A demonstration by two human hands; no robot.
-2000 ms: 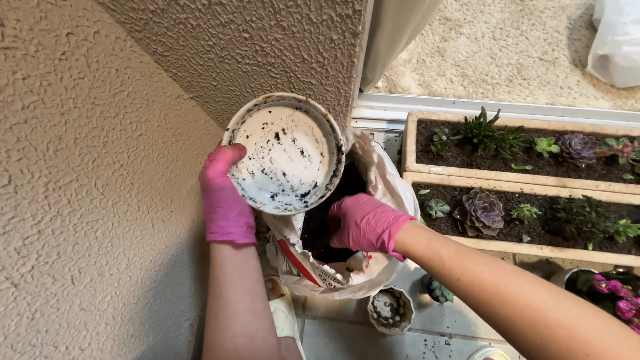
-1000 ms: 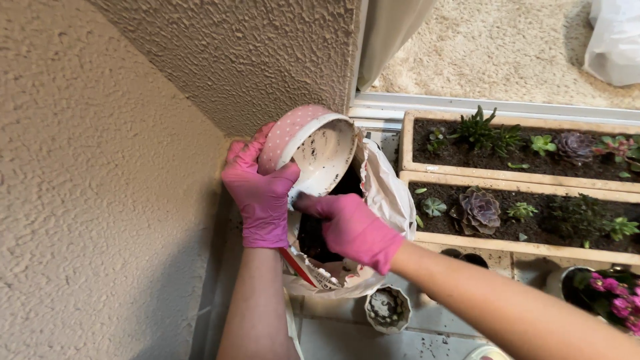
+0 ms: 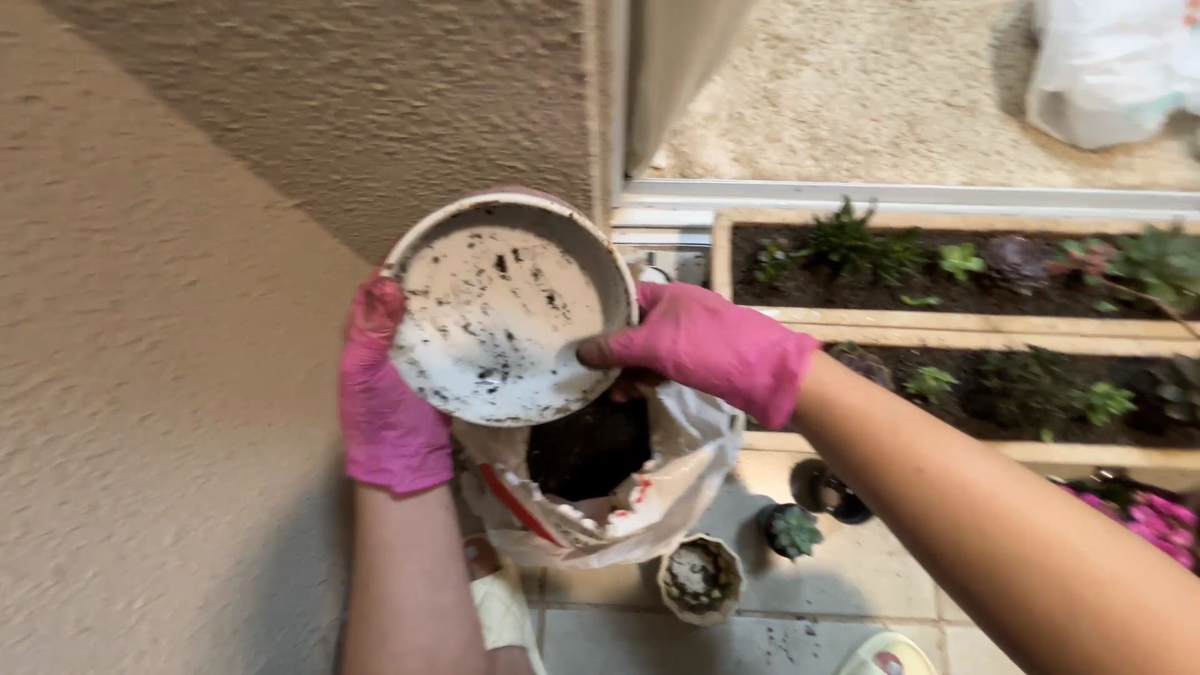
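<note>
A round bowl (image 3: 511, 309), white inside and specked with dark soil, is tilted toward me above an open plastic bag (image 3: 689, 506) that holds dark potting soil (image 3: 591, 450). My left hand (image 3: 384, 394), in a pink glove, grips the bowl's left rim. The right rim is held by my right hand (image 3: 712, 347), also in a pink glove, with its soiled thumb inside the bowl and its fingers mostly hidden behind.
Two long planters (image 3: 937, 323) of succulents lie at the right. On the tiled floor (image 3: 619, 642) stand a small soiled pot (image 3: 700, 579), a small potted succulent (image 3: 793, 531) and pink flowers (image 3: 1158, 525). A textured wall (image 3: 178, 375) rises at the left.
The bowl was tipped sideways over the bag a second ago; its inside now faces me. My right hand, in the bag two seconds ago, has come up to the bowl's right rim.
</note>
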